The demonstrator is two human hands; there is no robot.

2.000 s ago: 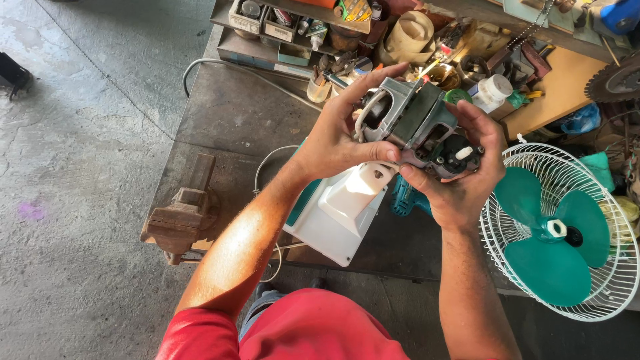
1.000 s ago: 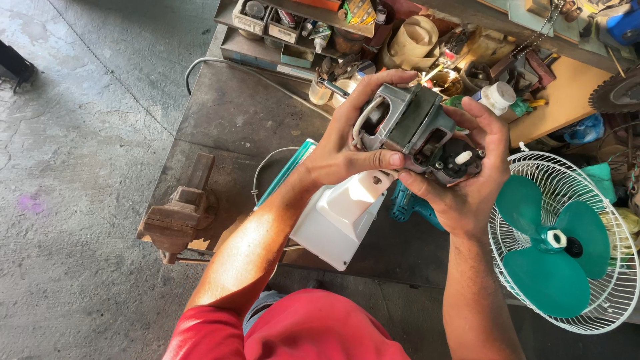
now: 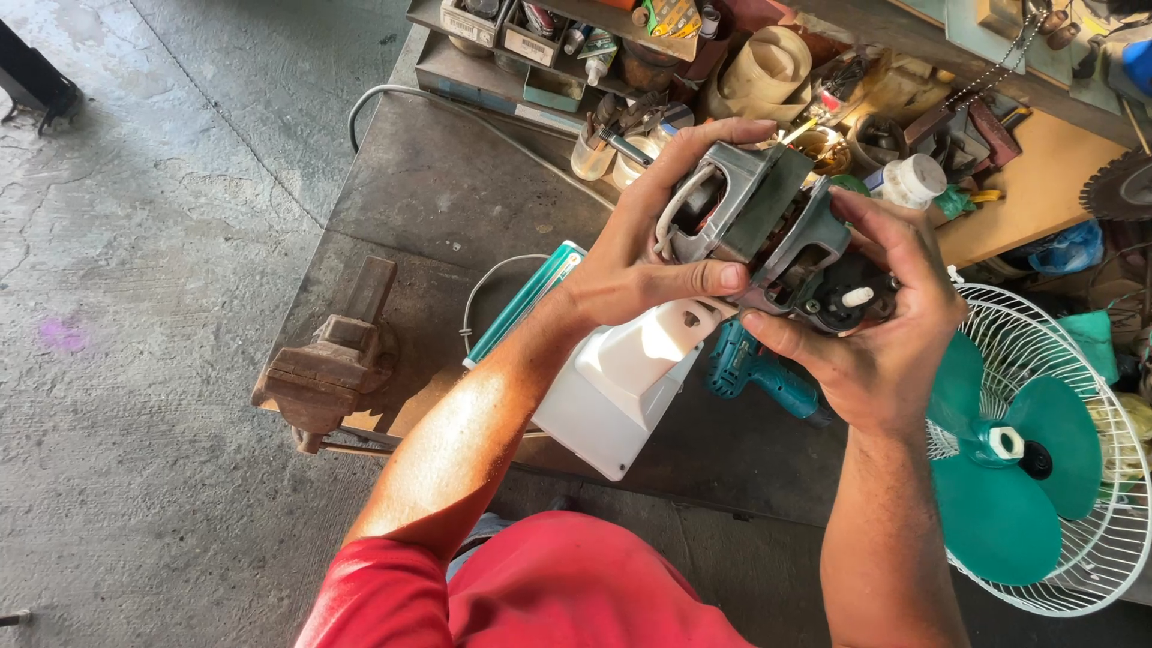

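Both hands hold an electric fan motor (image 3: 765, 211) above the bench. My left hand (image 3: 643, 243) grips its left end, thumb along the near side and fingers over the top. Around the other end, by the black gearbox with a white knob, closes my right hand (image 3: 886, 306). The motor's metal end frames stand apart, with the core and some winding visible between them. Below lies the white plastic fan base (image 3: 607, 387) with a teal panel, partly hidden by my left forearm. A teal cordless drill (image 3: 765, 373) rests beside it.
A rusty bench vise (image 3: 328, 369) sits at the bench's left corner. A white wire fan guard (image 3: 1116, 396) with teal blades (image 3: 994, 517) stands at the right. Parts bins (image 3: 531, 40), jars and a white bottle (image 3: 911, 180) crowd the back. A grey cable (image 3: 486, 117) crosses the bench.
Between the earlier frames and now, both hands keep their hold on the motor, which has tilted slightly. The metal frame by my right hand now stands visibly apart from the core.
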